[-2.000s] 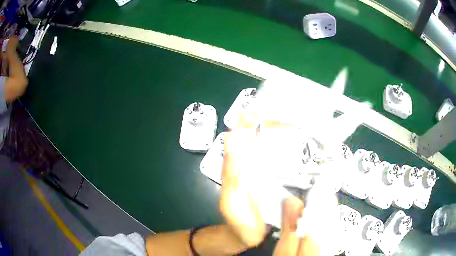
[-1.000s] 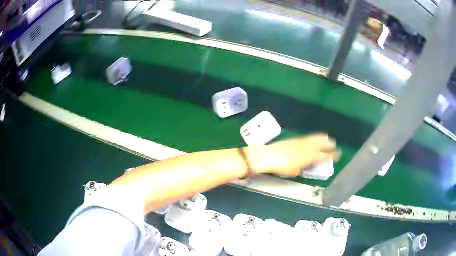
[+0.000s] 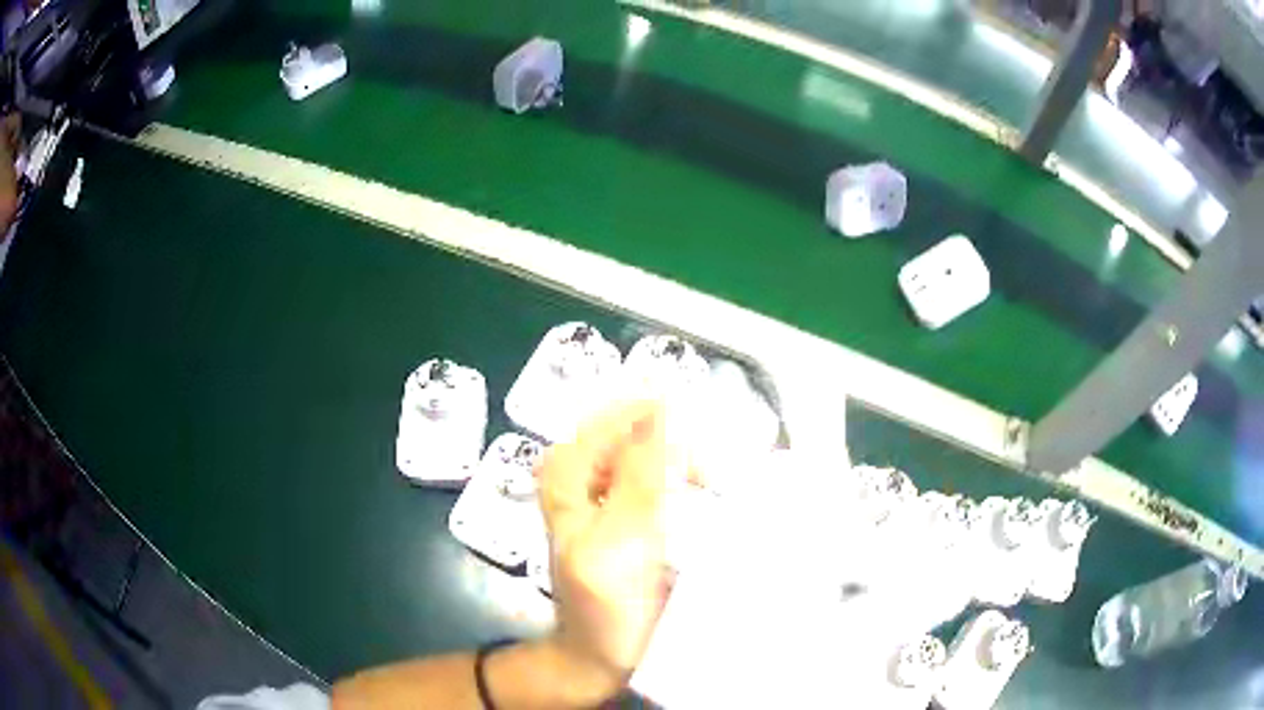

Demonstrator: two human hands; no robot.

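Note:
My left hand (image 3: 603,527), with a dark band at the wrist, is over the near bench with its fingers curled. Strong glare beside it hides whether it holds anything. I cannot make out my right hand; the glare may cover it. White socket adapters stand around the hand, mostly pins up: one at the left end (image 3: 442,426), one behind the hand (image 3: 563,382), and one at its left (image 3: 499,502). More stand in rows at the right (image 3: 1051,549), partly washed out by the light.
A green belt (image 3: 693,180) runs beyond a cream rail (image 3: 555,261), with several scattered adapters, one socket face up (image 3: 945,282). A grey post (image 3: 1157,347) rises at the right. A clear bottle (image 3: 1167,610) lies on the bench. Part of another person's arm (image 3: 9,174) shows at the left edge.
My left hand has come back from the belt by the post to the near bench. The view has shifted and shows more of the bench; the belt adapters appear farther right.

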